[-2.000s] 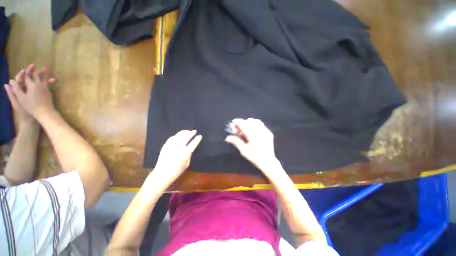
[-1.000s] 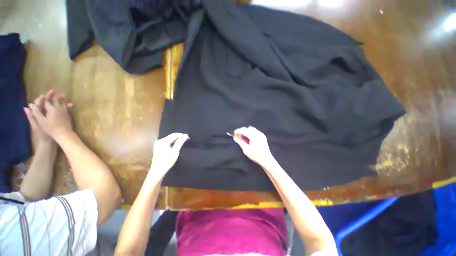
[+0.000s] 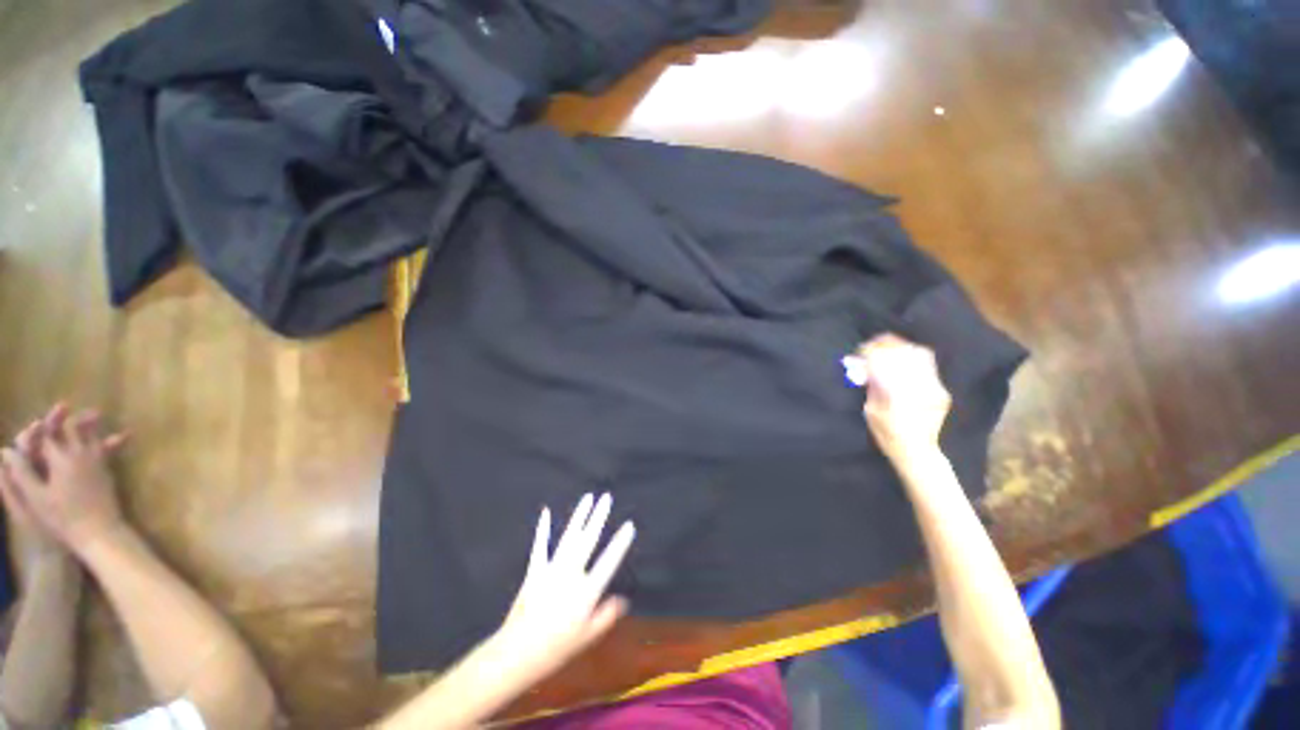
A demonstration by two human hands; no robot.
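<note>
A large black garment (image 3: 670,428) lies spread over the table in front of me, its lower edge near the table's front edge. My left hand (image 3: 568,582) lies on the cloth at the lower middle, fingers spread and empty. My right hand (image 3: 904,392) is a fist over the right part of the cloth. Small bright silvery snips (image 3: 854,371) poke out from its left side; most of them is hidden in the fist.
A crumpled black garment heap (image 3: 285,157) lies at the upper left. Another person's clasped hands (image 3: 60,478) rest on the glossy wooden table (image 3: 1098,257) at the left. A blue plastic chair or bin (image 3: 1243,613) with dark cloth stands below right.
The view has shifted, showing more of the heap at the back. My left hand has opened flat and lies lower on the cloth. My right hand has moved away to the right with the snips.
</note>
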